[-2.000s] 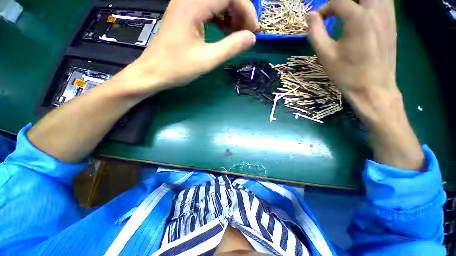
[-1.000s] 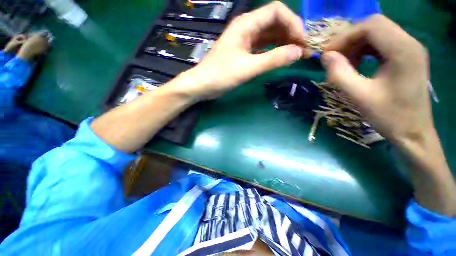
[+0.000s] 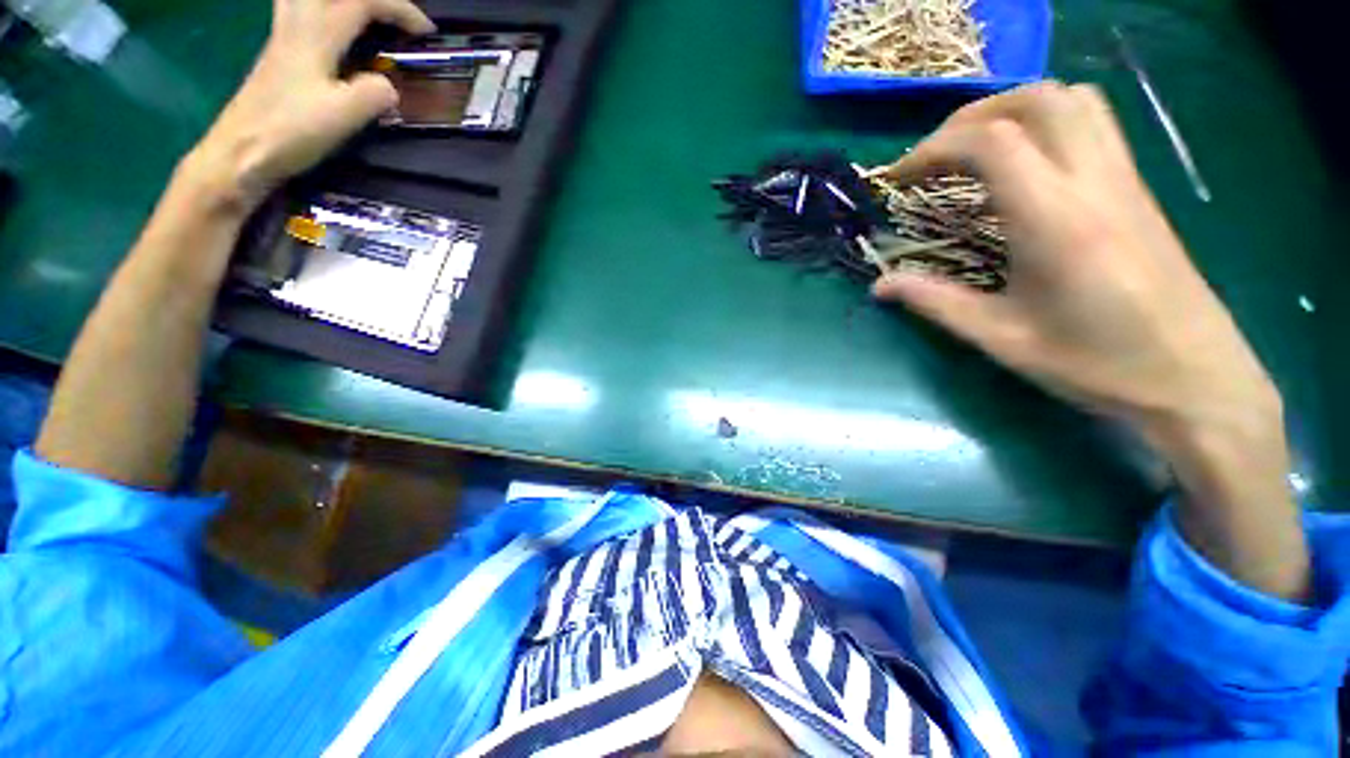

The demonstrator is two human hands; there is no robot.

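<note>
My left hand (image 3: 304, 111) is at the black phone tray, its thumb and finger at the left end of a phone frame (image 3: 481, 85). Whether it grips the frame is unclear. A second phone frame (image 3: 393, 274) lies in the compartment nearer me, silvery inside with an orange tab. My right hand (image 3: 1059, 245) is over the pile of thin gold strips (image 3: 948, 222), thumb and forefinger apart at its left side. I cannot tell if a strip is between them. The heap of small black parts (image 3: 800, 215) lies just left of the gold pile.
The black tray (image 3: 518, 245) stands at the left on the green bench (image 3: 637, 296). A blue bin (image 3: 925, 85) with more gold strips stands at the top, beyond the piles. Slim metal tweezers (image 3: 1162, 116) lie at the upper right. The bench edge runs in front of my body.
My hands were close together by the blue bin. My left hand has moved left to the tray, and my right hand has come down to the gold pile. The nearer phone frame is now uncovered.
</note>
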